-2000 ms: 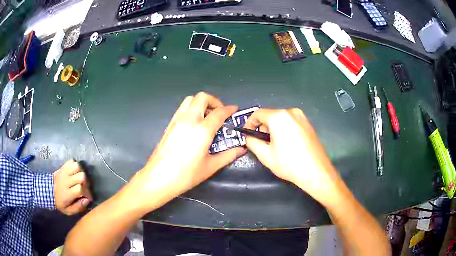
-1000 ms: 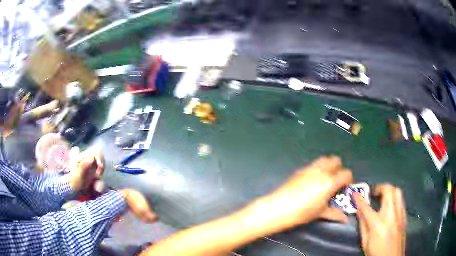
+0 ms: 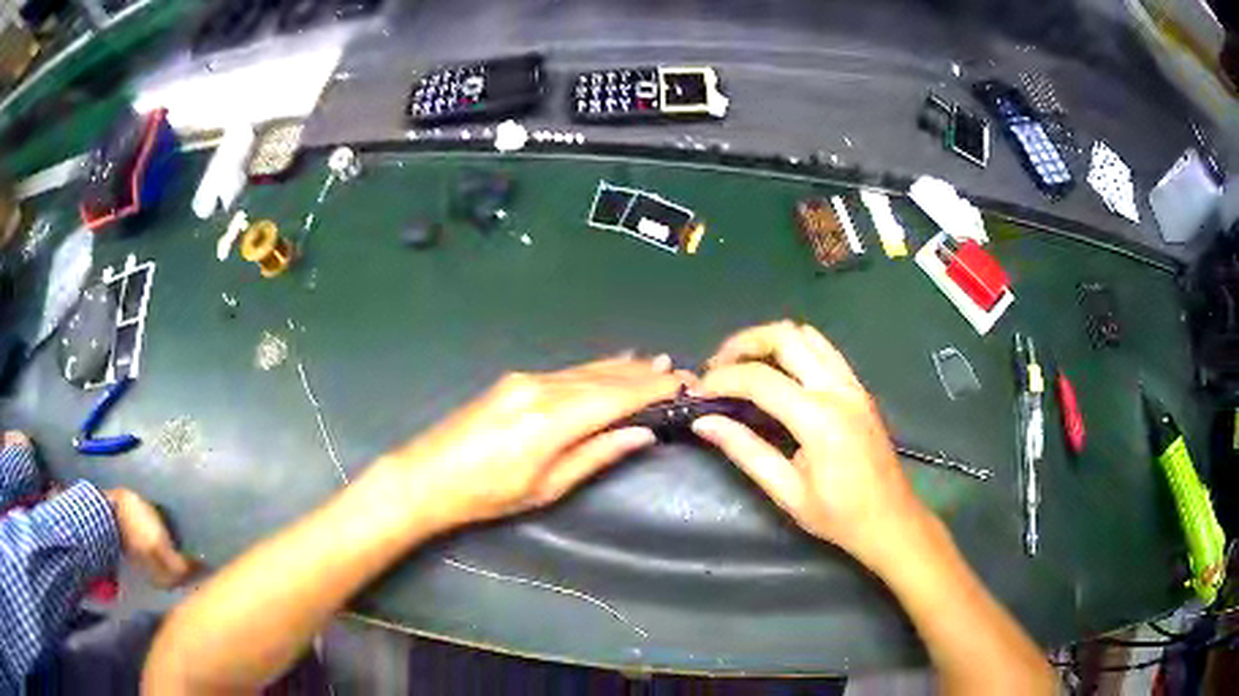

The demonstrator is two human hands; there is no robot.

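A dark, narrow phone part [image 3: 675,416] is held between both hands at the middle of the green mat, seen nearly edge-on. My left hand [image 3: 550,428] grips its left end, fingers over the far side and thumb on the near side. My right hand [image 3: 802,422] grips its right end with thumb and fingers. The fingers cover most of the part, so its face is hidden. A thin metal tool, perhaps tweezers [image 3: 951,464], sticks out to the right from beneath my right hand.
Two keypad phones [image 3: 476,90] lie on the raised grey shelf. An LCD module [image 3: 643,218] lies behind my hands. A red block [image 3: 976,276], long silver tool [image 3: 1031,449] and yellow-green screwdriver [image 3: 1190,510] are at right. Blue-handled cutters [image 3: 106,424] and another person's hand [image 3: 147,534] are at left.
The view swung left, then came back. The phone part, earlier keypad side up, is now held nearly edge-on. The dark tool is no longer between my right fingers; a metal shaft shows beside that hand.
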